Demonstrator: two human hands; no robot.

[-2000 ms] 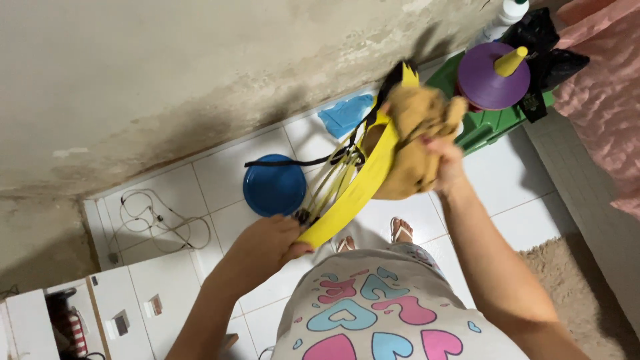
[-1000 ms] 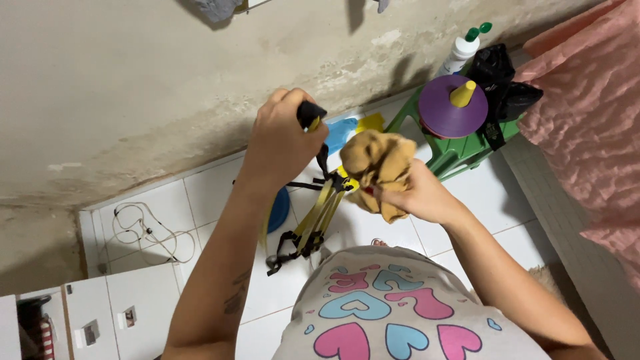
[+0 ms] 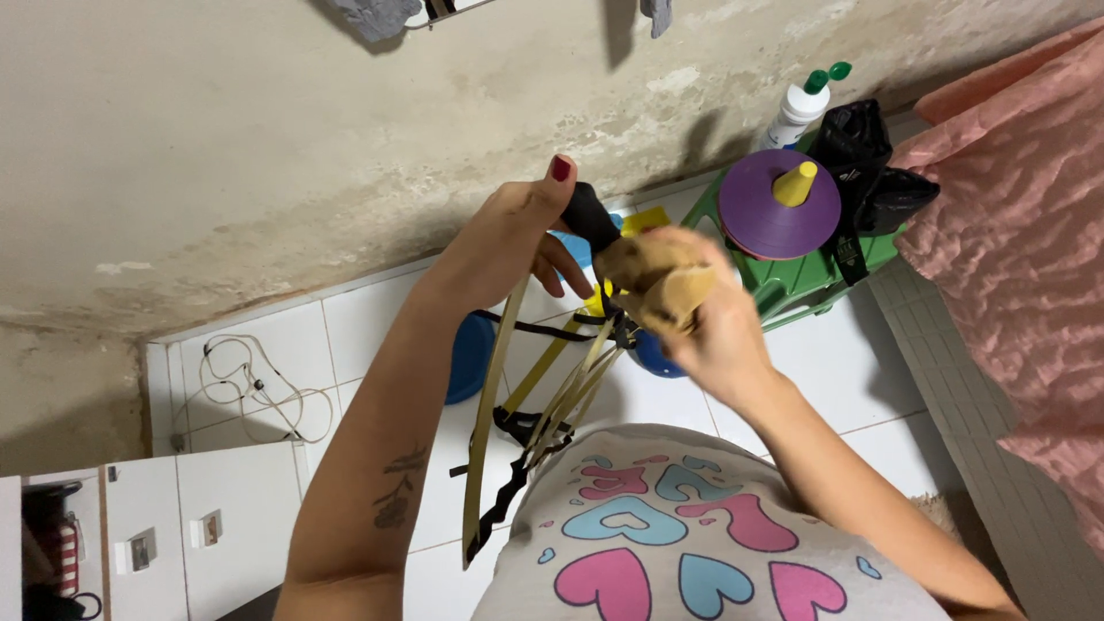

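My right hand [image 3: 724, 332] grips a crumpled tan cloth [image 3: 664, 280], blurred by motion. My left hand [image 3: 535, 220] is at a black handle-like part [image 3: 591, 211] that meets the cloth; its thumb points up and its fingers are partly spread, so its grip is unclear. Below both hands hangs a bundle of yellowish straps [image 3: 573, 388] with black buckles and webbing, one long strap [image 3: 487, 423] reaching down near my shirt. What joins the straps to the black part is partly hidden by the hands and cloth.
A green plastic stool [image 3: 776, 280] at right holds purple discs [image 3: 776, 211] with a yellow cone, a white bottle [image 3: 798, 112] and black pouches [image 3: 862, 164]. Blue basin [image 3: 466, 358] and coiled cable [image 3: 259, 388] lie on the tiles. White drawers [image 3: 237, 526] stand lower left; pink fabric [image 3: 1000, 224] hangs right.
My left hand has moved up from the yellow band, where it was two seconds ago, to the black part. The straps now hang below. My right hand has kept hold of the tan cloth.
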